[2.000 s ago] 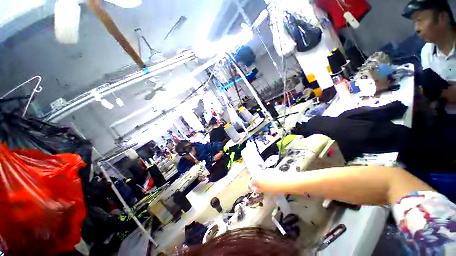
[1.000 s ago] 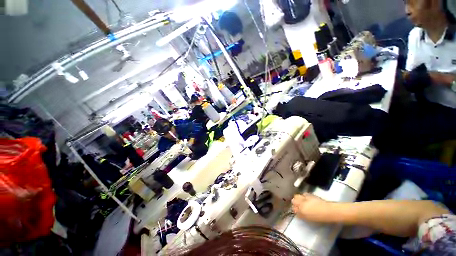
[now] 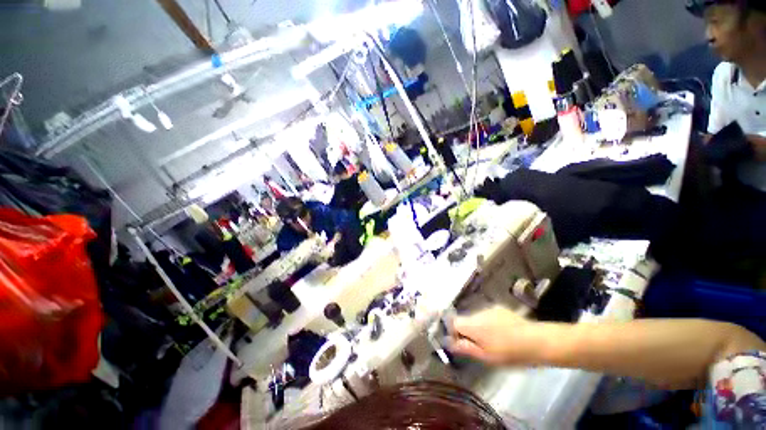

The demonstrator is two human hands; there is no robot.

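Note:
The cream sewing machine head (image 3: 491, 273) runs diagonally across the lower middle, with its pale handwheel (image 3: 531, 291) at the right end. My right hand (image 3: 487, 336) reaches in from the right edge and lies against the front of the head. Its fingers are curled and slightly blurred; whether they hold anything is not clear. The black scissor handles seen earlier on the head are hidden at the hand. A narrow white strip (image 3: 439, 345) hangs beside my fingertips. A white ring (image 3: 330, 359) lies at the machine's left part. My left hand is out of the picture.
A black pad (image 3: 569, 294) lies right of the handwheel. Dark fabric (image 3: 579, 201) covers the table behind. A person (image 3: 739, 92) sits at the upper right. A red plastic bag (image 3: 46, 298) hangs at left. Dark reddish hair (image 3: 411, 407) covers the bottom edge.
My right hand moved from above the machine down to the table by the handwheel, then left onto the head's front. The view tilted and shifted.

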